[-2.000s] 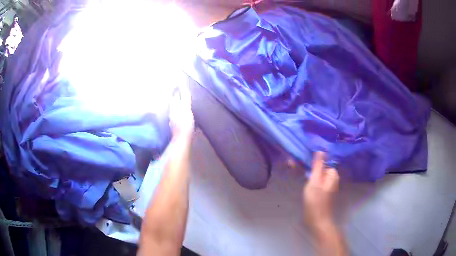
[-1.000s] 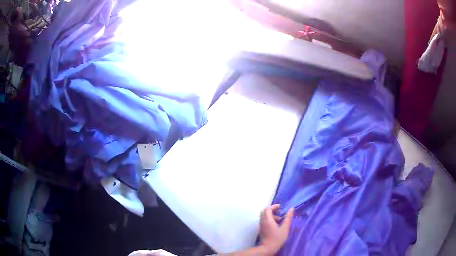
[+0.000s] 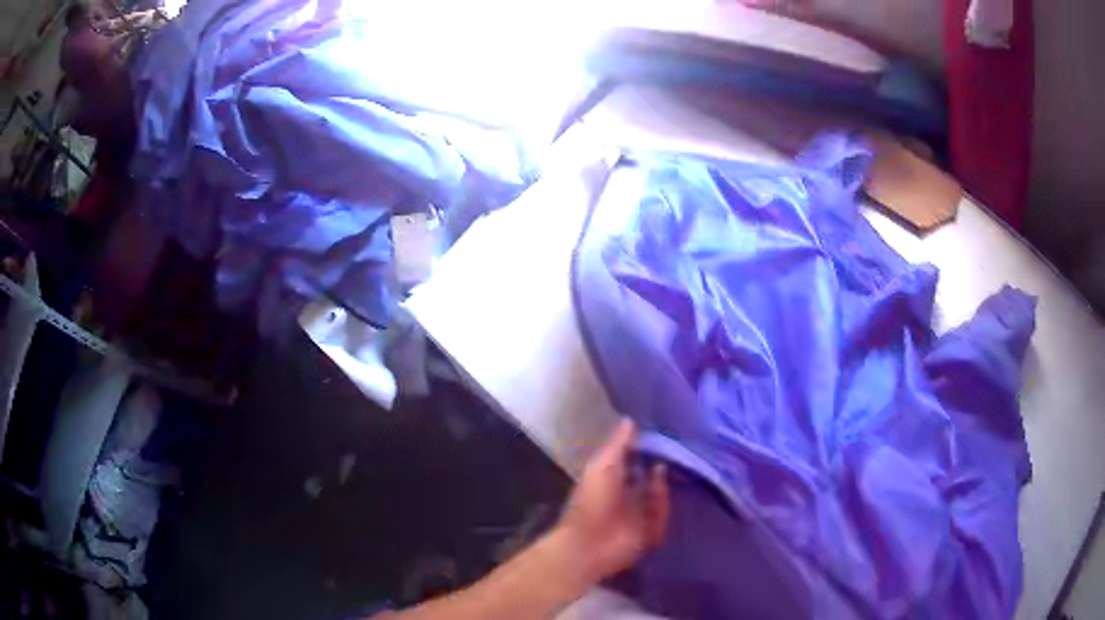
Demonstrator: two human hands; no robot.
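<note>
A shiny blue-violet fabric piece (image 3: 788, 327) lies crumpled on the white pressing table (image 3: 509, 327). A dark line runs along its curved left edge. My left hand (image 3: 618, 503) reaches in from the bottom and grips this edge near the front, where the cloth folds over; the fingertips are blurred. The front part of the cloth hangs low at the picture's bottom. My right hand is not in view.
A heap of blue-purple cloth (image 3: 327, 145) stands at the upper left with white bits below it. A padded board (image 3: 751, 67) spans the back. A brown flat piece (image 3: 915, 184) lies at the back right. Red cloth (image 3: 988, 109) hangs beyond. Glare hides the top middle.
The fabric was over the padded board and now lies on the table, its far edge drawn nearer. My left hand has moved up and left with its edge. My right hand has left the view.
</note>
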